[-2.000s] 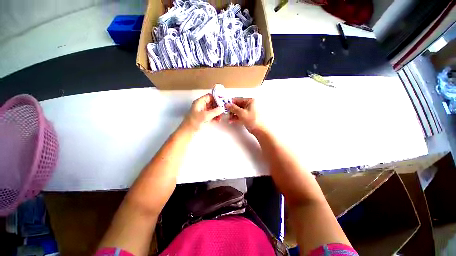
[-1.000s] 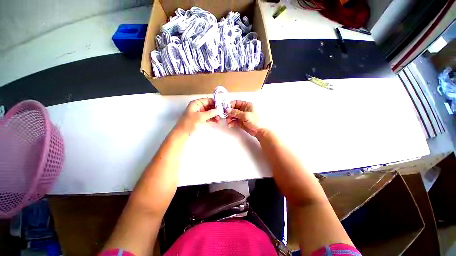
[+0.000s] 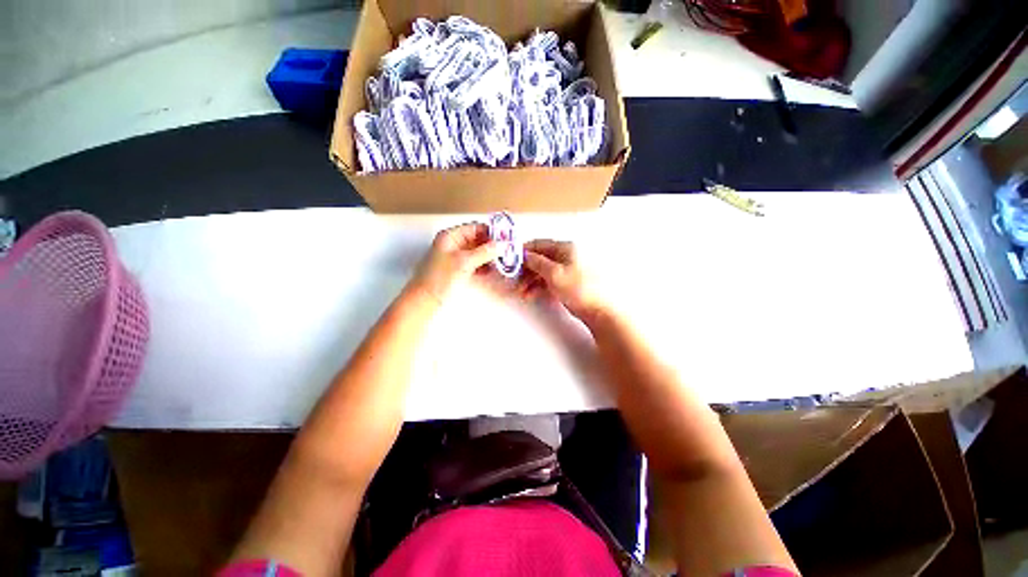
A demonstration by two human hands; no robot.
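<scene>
A small white coiled cable [image 3: 506, 245], an upright oval loop, is held above the white bench, just in front of the open carton. My left hand [image 3: 453, 259] is bare and grips the coil's left side between thumb and fingers. My right hand [image 3: 555, 274] is bare, with thumb and fingers at the coil's lower right side. The coil's plug ends and any tie are too small to tell. The open brown carton [image 3: 496, 189] behind the hands is full of similar white coils [image 3: 457, 96].
A pink perforated basket [image 3: 107, 338] stands at the left. A blue bin [image 3: 307, 79] is left of the carton. A thin yellowish tool [image 3: 735, 200] lies right. A black stick [image 3: 782, 104] and dark red bundle [image 3: 806, 40] are back right. An open box [image 3: 857, 485] is below the bench.
The coil has tilted slightly and its flat oval face shows more clearly. Both hands still hold it. The whole view has shifted a little.
</scene>
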